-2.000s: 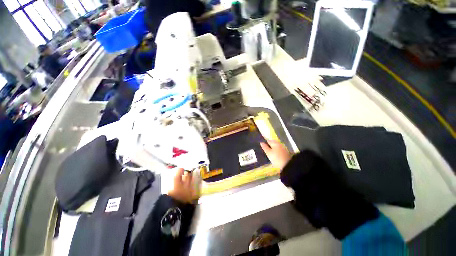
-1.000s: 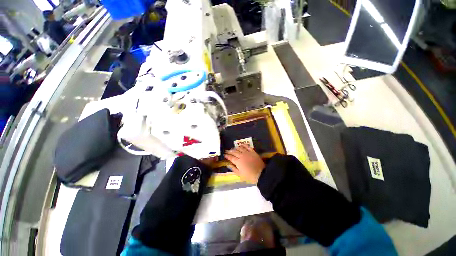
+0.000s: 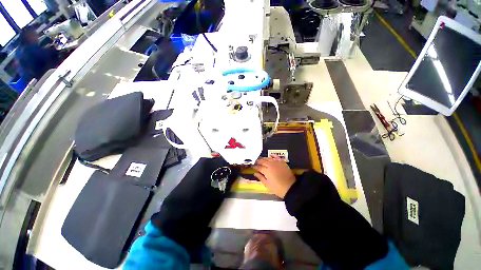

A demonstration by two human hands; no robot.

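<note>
The amber clamp frame with yellow tape lies under the white sewing machine head. Inside its window is a dark fabric panel with a white label. My right hand lies on the front part of the frame and panel, just below the label, fingers pointing towards the machine head; whether it grips anything cannot be told. My left hand is hidden under the machine head; only the dark sleeve shows, reaching to the head's front left.
Labelled dark panels lie at right and left, with a puffy dark pile behind the left ones. Snips and a screen are at right. A person sits far left.
My right hand has moved from the frame's right side to its front, below the label. My left hand has gone out of sight beneath the machine head. The view has shifted.
</note>
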